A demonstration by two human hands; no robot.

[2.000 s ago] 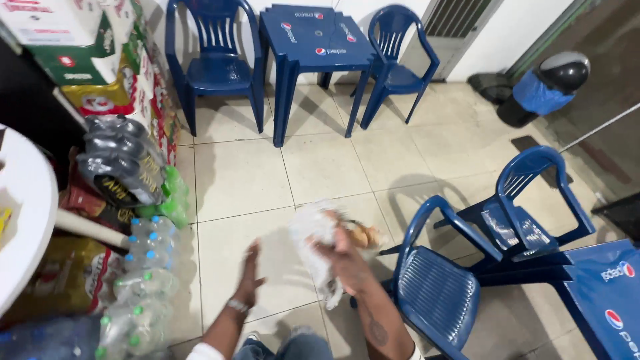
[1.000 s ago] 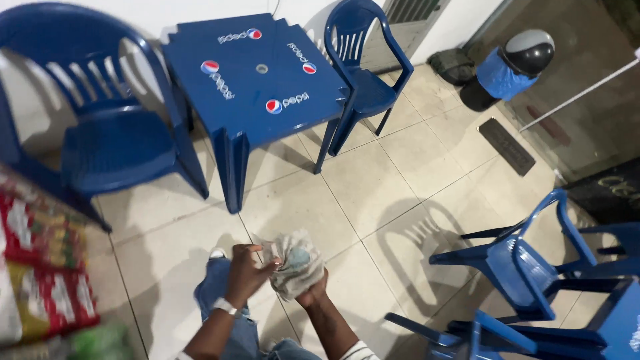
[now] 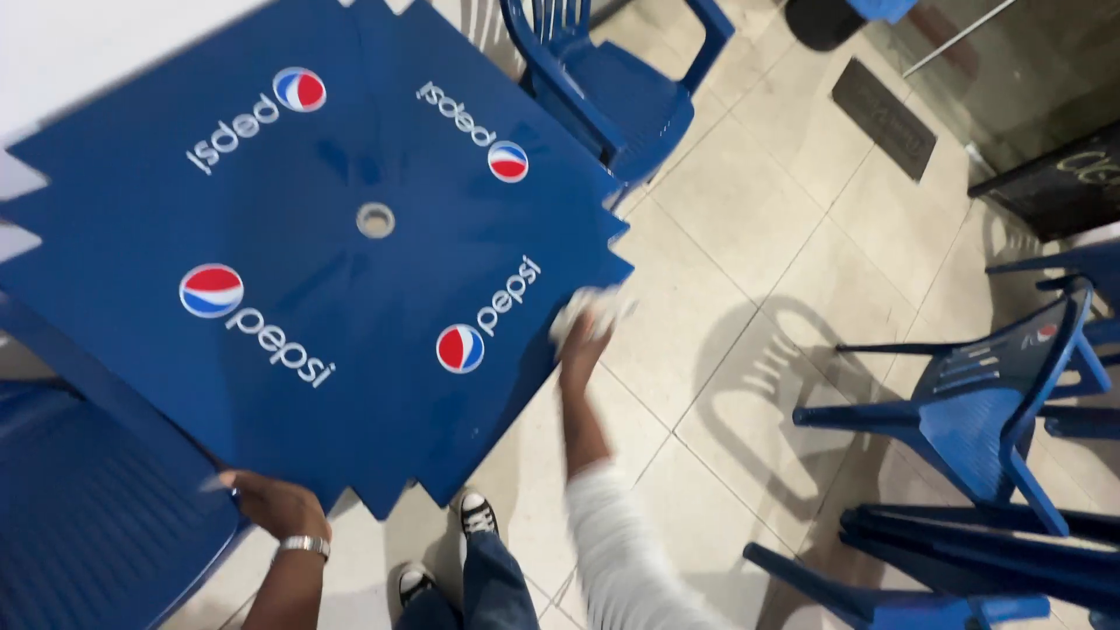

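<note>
A blue plastic Pepsi table (image 3: pixel 350 289) fills the left and middle of the head view. My right hand (image 3: pixel 584 337) holds a crumpled whitish cloth (image 3: pixel 595 308) against the table's right edge, near a corner; both are blurred. At the table's near left edge is my left hand (image 3: pixel 278 506), with a metal-banded watch on its wrist. Its fingers reach the edge beside a blue plastic chair (image 3: pixel 96 507); how firmly they grip cannot be told.
A second blue chair (image 3: pixel 612 87) touches the table's far right side. More blue chairs (image 3: pixel 971 402) stand on the tiled floor (image 3: pixel 700 367) at the right. A dark mat (image 3: pixel 885 118) lies near a glass door, with a black bin (image 3: pixel 821 22) farther back.
The view has moved up close over the Pepsi table. My hands, together around the cloth one second ago, are now apart: the right at the table's right edge with the cloth, the left at its near left edge.
</note>
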